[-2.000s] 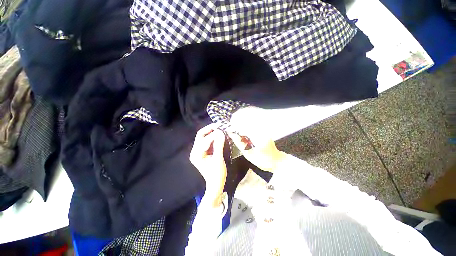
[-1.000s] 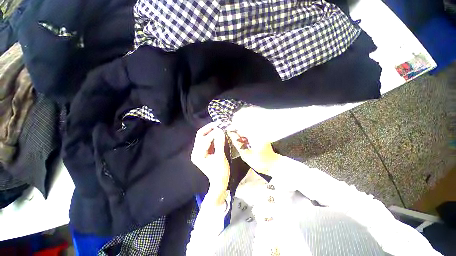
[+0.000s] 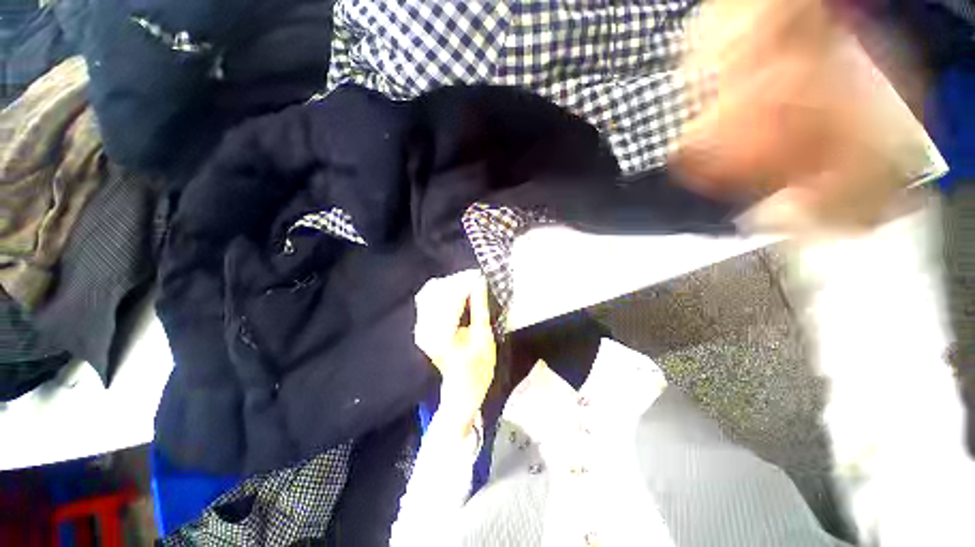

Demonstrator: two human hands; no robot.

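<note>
The dark padded coat (image 3: pixel 321 353) lies spread over the white table. Its narrow checked facing (image 3: pixel 494 237) shows along the edge near the middle. My left hand (image 3: pixel 458 326) pinches the coat edge at the lower part of this facing. My right hand (image 3: pixel 775 118) is raised far out to the upper right, large and blurred, over the broad checked lining (image 3: pixel 428 48). Whether it holds a needle or thread cannot be seen. A small checked patch (image 3: pixel 334 224) shows within the dark shell.
The white table (image 3: pixel 599 262) edge runs up to the right, with speckled floor (image 3: pixel 738 353) below. A brown garment (image 3: pixel 48 182) and a dark grey garment (image 3: pixel 96 251) lie at the left. A blue bin (image 3: pixel 192 497) and a red object (image 3: pixel 96 518) are at the lower left.
My right hand has left the checked edge and swung up and out to the right. My left hand still pinches the edge. The view has shifted slightly, moving the coat rightward in the picture.
</note>
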